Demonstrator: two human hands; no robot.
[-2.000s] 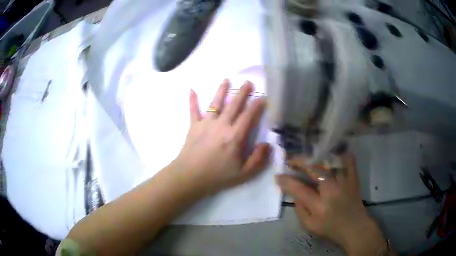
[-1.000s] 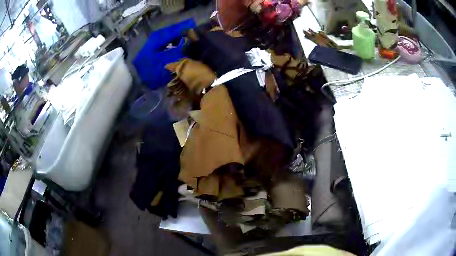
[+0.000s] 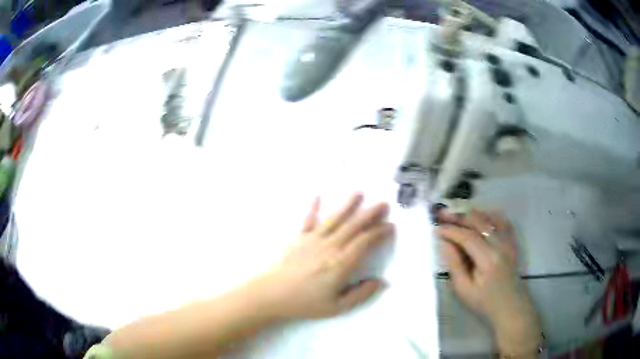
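Note:
A large white cloth panel (image 3: 231, 224) lies over the machine bed and its right edge runs beside the presser foot area. A small dark mark shows on it near the machine head. My left hand (image 3: 337, 259) lies flat on the panel with fingers spread, left of the needle area. My right hand (image 3: 481, 256) is at the right edge of the panel, just below the machine head (image 3: 449, 133), fingers bent; whether they pinch the cloth is blurred. The needle and foot are too blurred to make out.
A grey oval lamp (image 3: 312, 66) hangs over the panel. Dark snips (image 3: 587, 258) and red-handled scissors (image 3: 617, 294) lie at the right. A pink item (image 3: 31, 105) is at the far left.
The view turned away to a heap of brown and dark cloth and came back to the machine. Compared with the first frame, white cloth covers more to the left, and my left hand is lower.

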